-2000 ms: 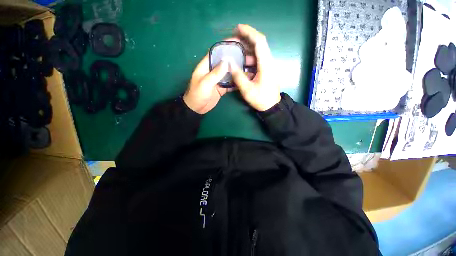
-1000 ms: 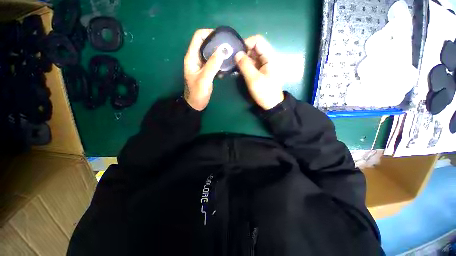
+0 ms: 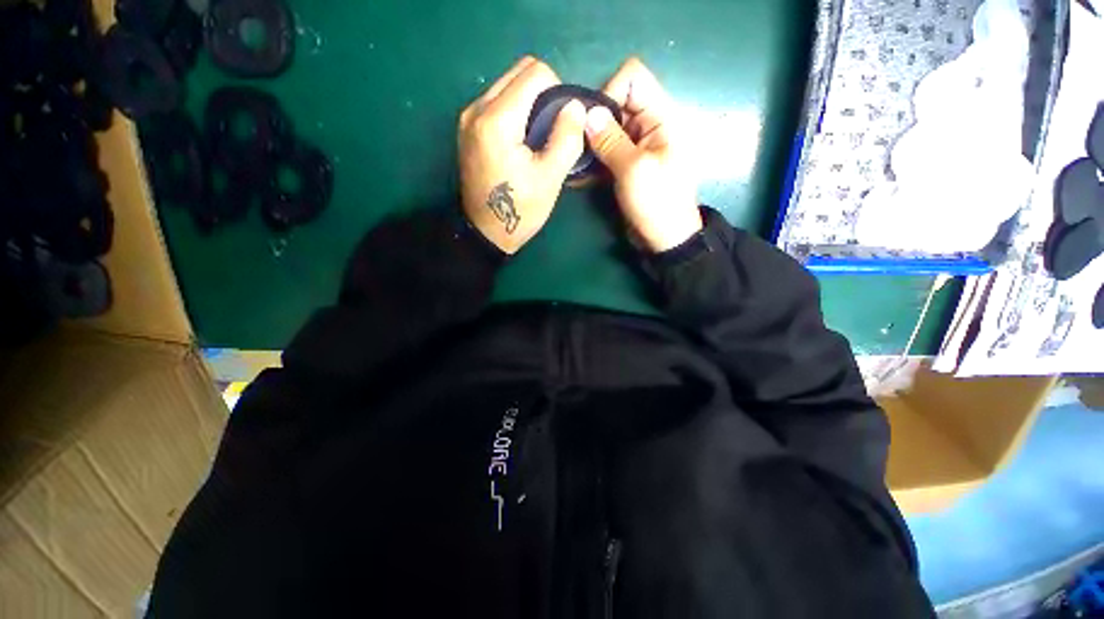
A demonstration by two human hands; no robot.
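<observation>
A palm-sized cushion (image 3: 548,122) with a black rim and a pale grey face is held a little above the green bench top. My left hand (image 3: 518,151) grips it from the left, with the thumb on its face. My right hand (image 3: 642,151) grips it from the right, its thumb tip beside the left thumb. Both hands are bare, and they hide much of the cushion's face and its right side. The centre of the face is covered by the thumbs.
Black rings (image 3: 248,127) lie at the left beside an open carton (image 3: 139,230) full of rings. A tray (image 3: 817,157) at right holds translucent inserts (image 3: 956,145). Dark pads (image 3: 1075,224) lie on white paper (image 3: 1011,320) at far right. An orange bin (image 3: 956,441) is below the bench edge.
The cushion has turned and tilted in my hands, and my thumbs have come together over its face. The white centre ring seen one second ago no longer shows. The view has shifted slightly.
</observation>
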